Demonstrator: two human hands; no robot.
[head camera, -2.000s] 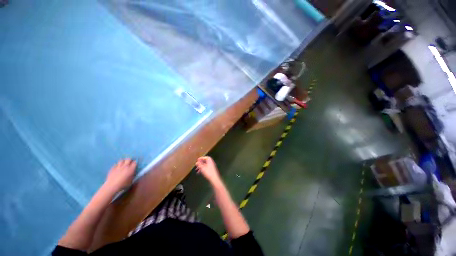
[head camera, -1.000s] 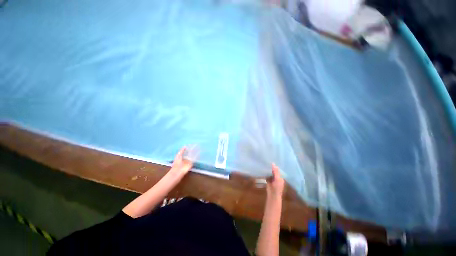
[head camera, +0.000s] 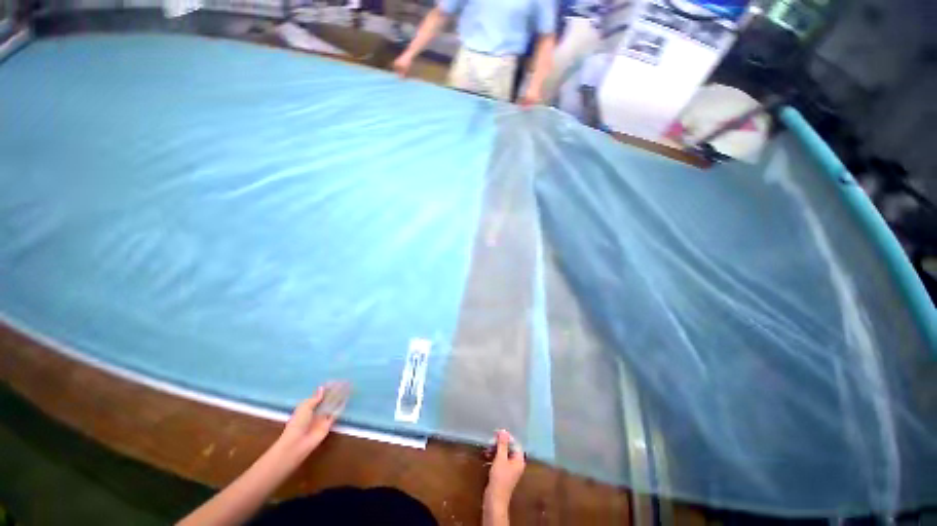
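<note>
The light-blue fabric lay (head camera: 236,236) covers the table, with a thin white line along its near edge. My left hand (head camera: 311,416) grips the near edge of the sheer cloth. My right hand (head camera: 503,459) pinches the same edge further right, past the end of the lay, where the sheer cloth (head camera: 488,339) looks greyish. A pale flat rectangle with a dark centre (head camera: 413,380) lies between my hands, near the cut end. How many plies I hold cannot be told.
A person in a light-blue shirt (head camera: 493,26) stands across the table, hands at the far edge. A turquoise fabric roll (head camera: 863,205) lies at the far right. A metal rail (head camera: 637,442) shows under loose cloth. Brown table edge (head camera: 205,437) runs along the near side.
My view has swung up and now takes in the person opposite. My right hand, empty and off the table two seconds ago, has come to the cloth edge and holds it. The sheer cloth lies straighter.
</note>
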